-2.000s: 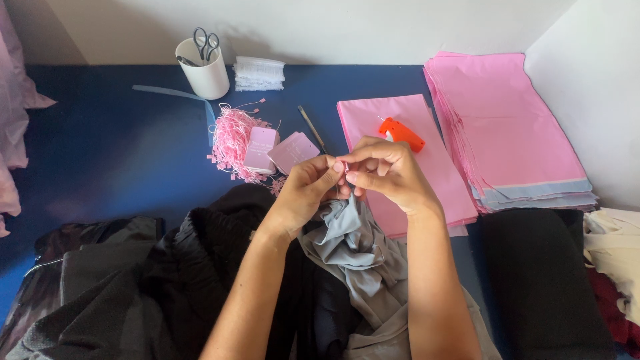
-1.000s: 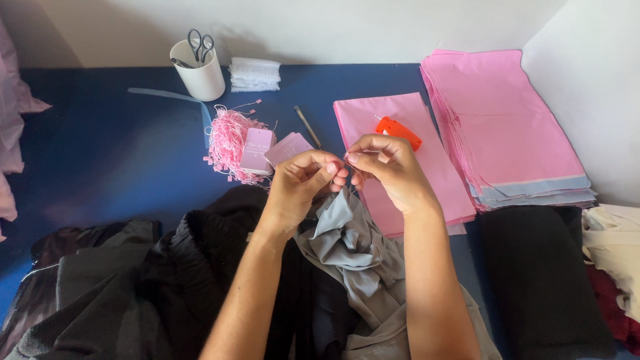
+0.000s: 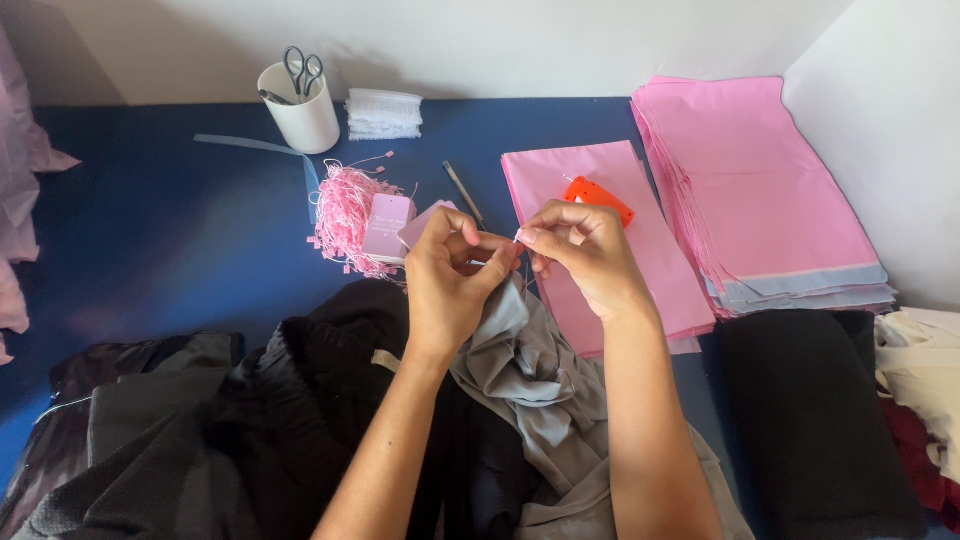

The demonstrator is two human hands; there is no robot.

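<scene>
My left hand and my right hand meet over a grey garment. Between the fingertips is a small pink-and-white piece of tag string; my right thumb and forefinger pinch it. The left fingers touch its other side, above the garment's bunched top; whether they grip cloth or string is hidden. To the left lie a bundle of pink tag strings and a stack of pink printed card tags, with more tags partly behind my left hand. An orange tagging gun rests beyond my right hand.
Pink plastic bags lie under the orange tool, with a larger stack at right. A white cup holds scissors. Nearby are white labels and a pen. Black garments and a folded black cloth fill the front.
The fingers have shifted around the small string while both hands stay close together above the grey garment. The left fingers are more spread than one second ago.
</scene>
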